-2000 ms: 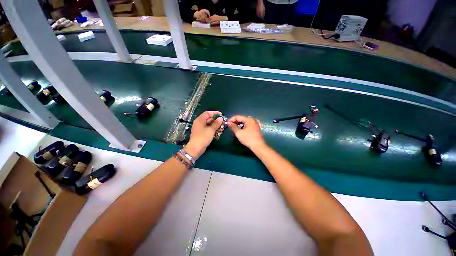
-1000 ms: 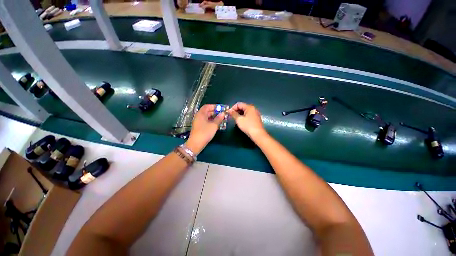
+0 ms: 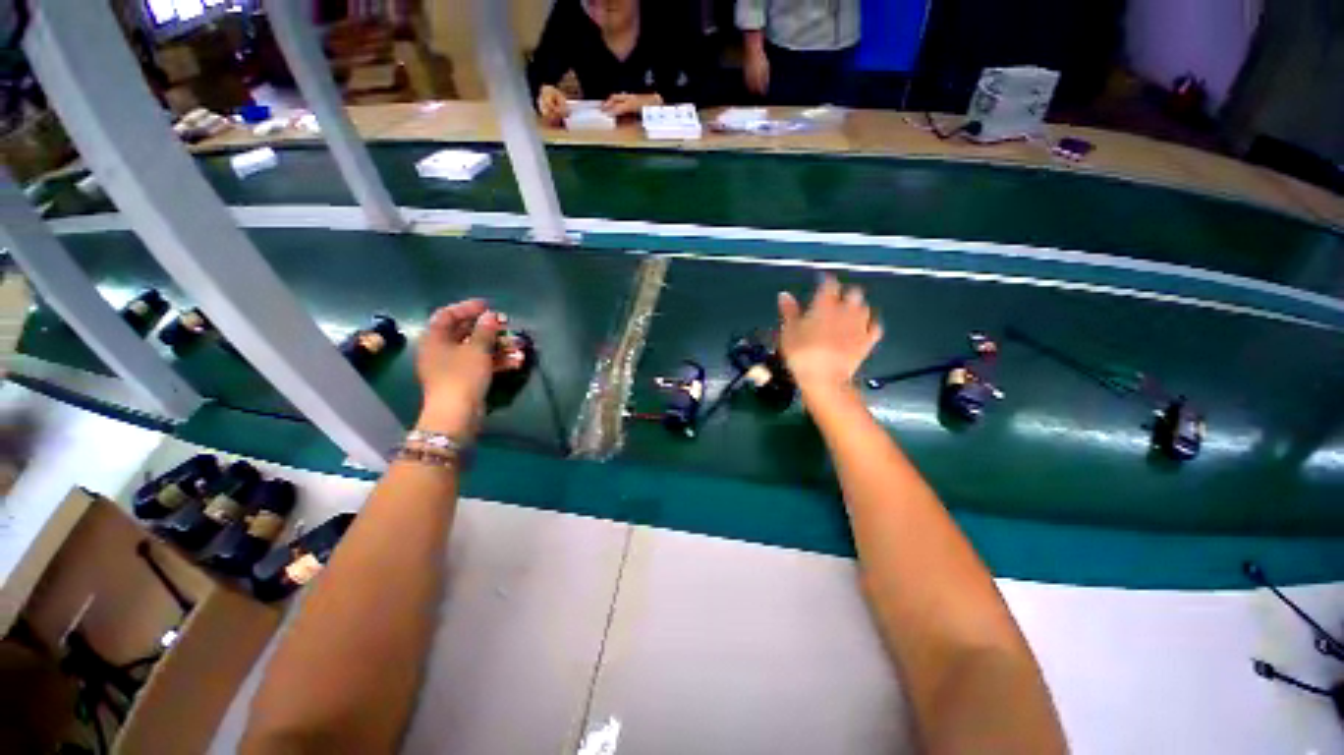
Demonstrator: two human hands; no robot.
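My left hand is over the green belt, its fingertips at a black rounded body with a pale label and a dark lead. Whether the fingers grip it cannot be told. My right hand is farther right with its fingers apart and nothing visible in it. A black body with small parts and a lead lies just left of its fingers. Another black body with a thin reddish lead lies between the hands, right of a shiny clear strip across the belt.
More units lie to the right on the belt. White frame posts stand at left. An open carton with black leads is at lower left, beside several black bodies. A person sits across the line.
My hands have moved apart, left and right. The small board between my fingertips no longer shows there. Black bodies now lie on the belt between my hands, and the view has shifted.
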